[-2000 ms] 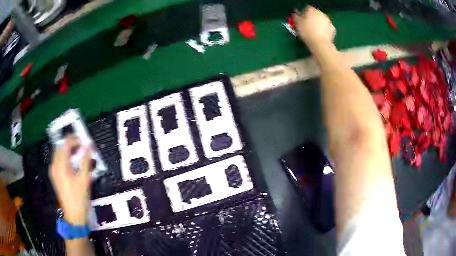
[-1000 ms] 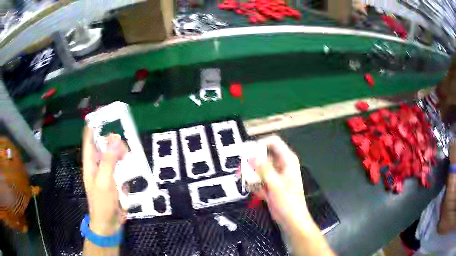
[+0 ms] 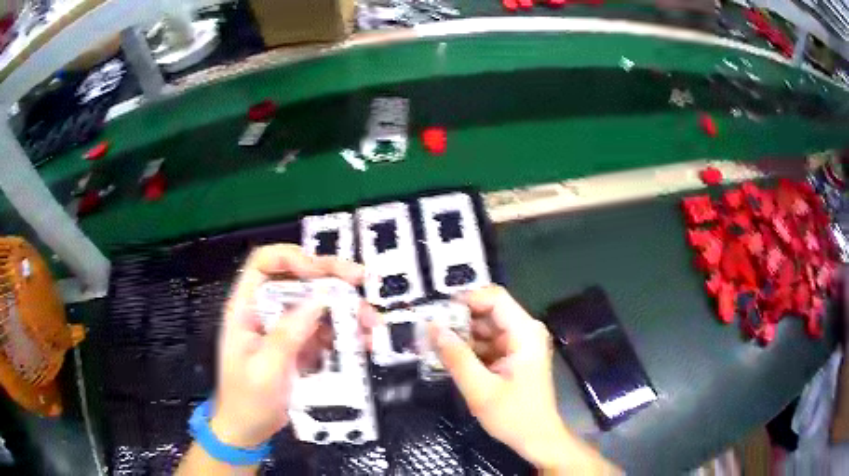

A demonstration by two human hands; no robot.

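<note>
My left hand (image 3: 265, 349), with a blue wristband, holds a white phone housing (image 3: 335, 420) upright over the black tray (image 3: 158, 325). Its fingers cover the upper part of the housing. My right hand (image 3: 498, 358) is just right of it and pinches a small silver-white part (image 3: 453, 327), blurred and partly hidden by the fingers. The two hands are close together. Behind them, several white housings (image 3: 456, 244) lie in the tray, and one lies crosswise, partly covered by my hands.
A green belt (image 3: 540, 139) runs beyond the tray, with a silver-white part (image 3: 386, 128) and red pieces (image 3: 435, 139) on it. A dark phone (image 3: 600, 358) lies right of the tray. Red parts (image 3: 763, 256) are heaped at right. An orange fan (image 3: 28, 325) stands at left.
My right hand has come back from the belt, first to the tray, then nearer the left hand. My left hand has moved right with the housing, now turned more upright.
</note>
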